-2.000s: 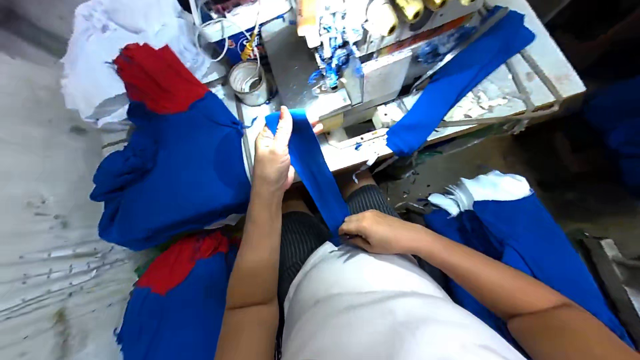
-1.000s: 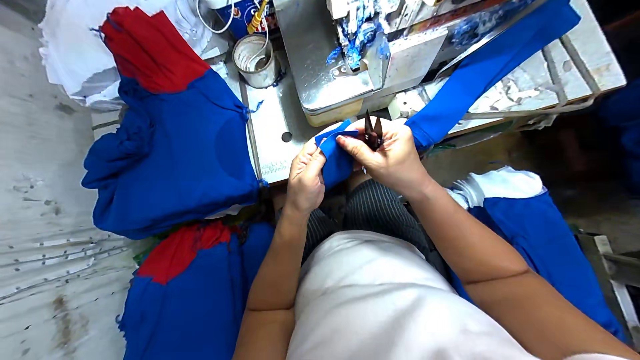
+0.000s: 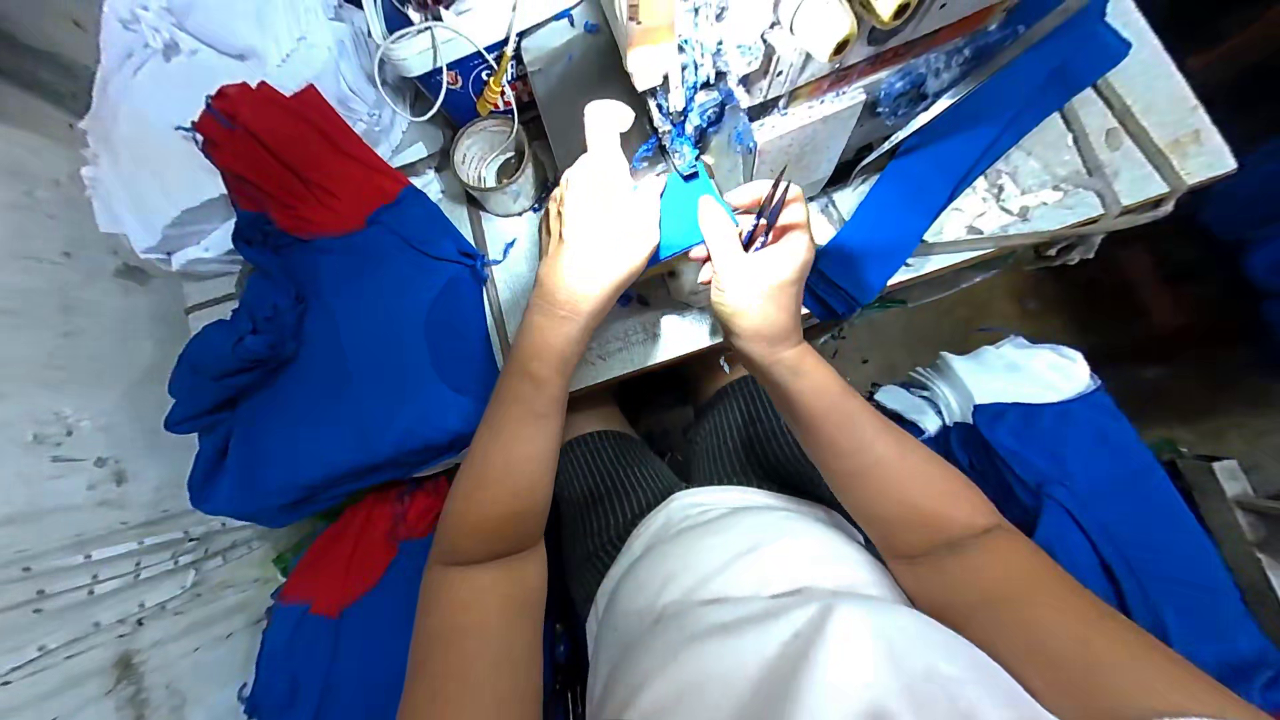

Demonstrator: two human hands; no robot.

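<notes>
At the sewing machine's needle area, a blue fabric strip lies between my two hands. My left hand rests against the strip's left edge, its fingertips near the machine and partly washed out by glare. In my right hand are small dark thread snips, points upward, while the thumb and fingers also pinch the right edge of the strip. Blue lint and thread cling around the needle. Right of my right hand, a stack of long blue fabric strips lies across the table.
Blue garment pieces with a red part lie left, beside white fabric. A round tin and a bucket stand behind my left hand. More blue and red fabric hangs lower left; blue and white fabric lies lower right.
Both hands have moved up to the machine's needle area with the blue strip. Two seconds ago the strip was stretched between them over my lap; the snips showed in my right hand one second ago.
</notes>
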